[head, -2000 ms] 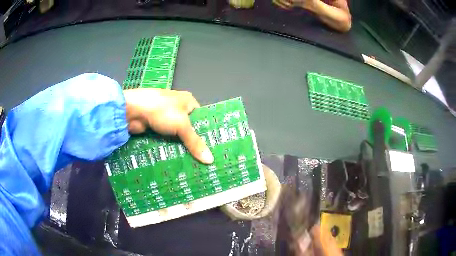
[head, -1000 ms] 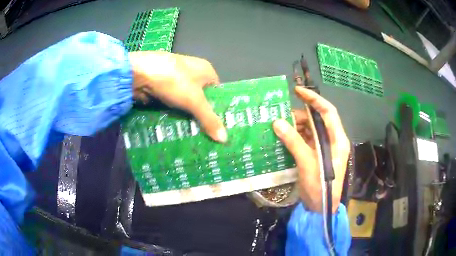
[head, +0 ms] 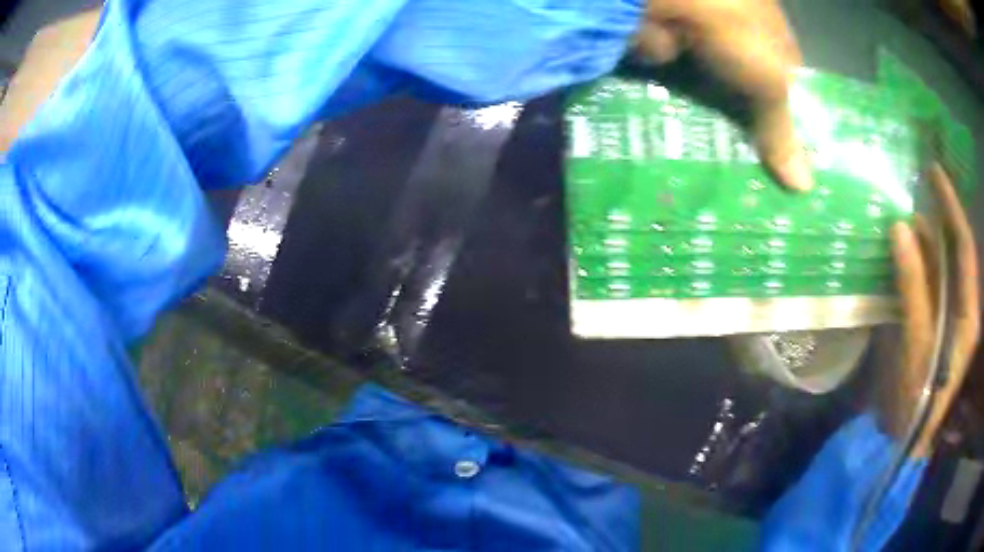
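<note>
A green circuit board panel (head: 745, 216) with white printing lies against a pale backing board (head: 734, 316), whose edge shows along the bottom. My left hand (head: 745, 65) grips the panel's upper part, with a finger lying over its face. My right hand (head: 928, 302) is at the panel's right edge, fingers raised, near the picture's rim. A thin cable (head: 937, 367) runs along this hand; the iron's tip cannot be made out. A component cup (head: 815, 356) is partly hidden below the backing board.
Below the panel is a black mat (head: 507, 323) with shiny clear tape strips (head: 432, 216). The bench edge crosses below it. The blue smock (head: 410, 485) with a white button is at the bottom. A tan sheet (head: 49, 70) shows at the upper left.
The view has swung left and down, so the panel and both hands now appear further right. Since the oldest frame, my right hand has come up to the panel's right edge.
</note>
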